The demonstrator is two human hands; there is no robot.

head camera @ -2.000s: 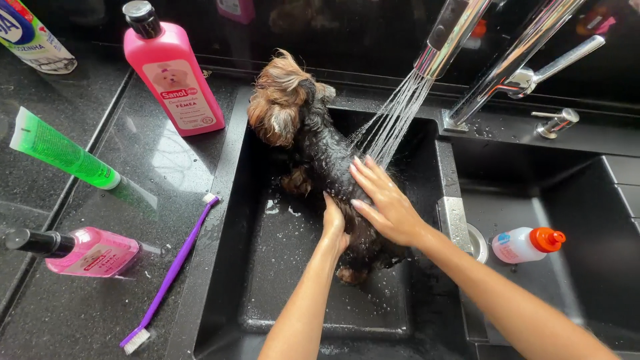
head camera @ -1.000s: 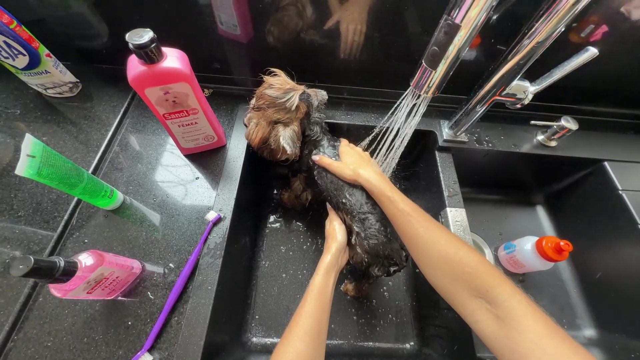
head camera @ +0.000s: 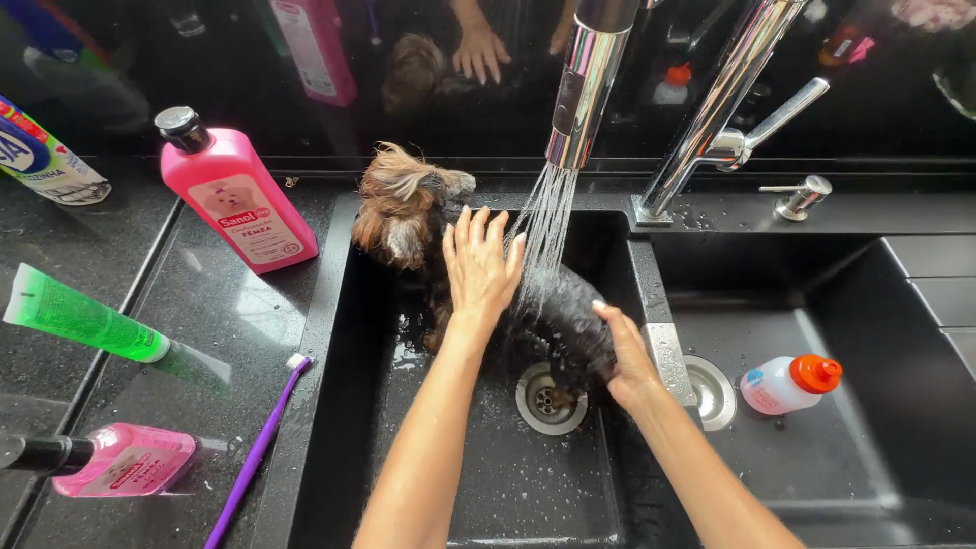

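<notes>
A small wet dog (head camera: pixel 572 305) with a brown and grey head stands in the left basin of a black sink (head camera: pixel 324 305). Water streams from the chrome faucet spray head (head camera: pixel 587 91) onto its back. My left hand (head camera: pixel 482 267) lies at its neck and shoulder, fingers apart and pointing up the frame. At the dog's rump rests my right hand (head camera: pixel 629 351), thumb and fingers apart, its fingertips against the wet fur. The dog's legs are mostly hidden; a paw shows beside the metal drain (head camera: pixel 550 398).
On the left counter stand a large pink Sanol bottle (head camera: pixel 236 202), a green tube (head camera: pixel 88 316), a smaller pink bottle (head camera: pixel 130 460) and a cleaner bottle (head camera: pixel 49 160). A purple toothbrush (head camera: pixel 259 450) lies along the sink edge. A white bottle with orange cap (head camera: pixel 789 383) is in the right basin.
My left hand has moved from the dog's belly side up to its neck and shoulder. My right hand has gone from its back to its rump. The spray now falls onto the dog's back.
</notes>
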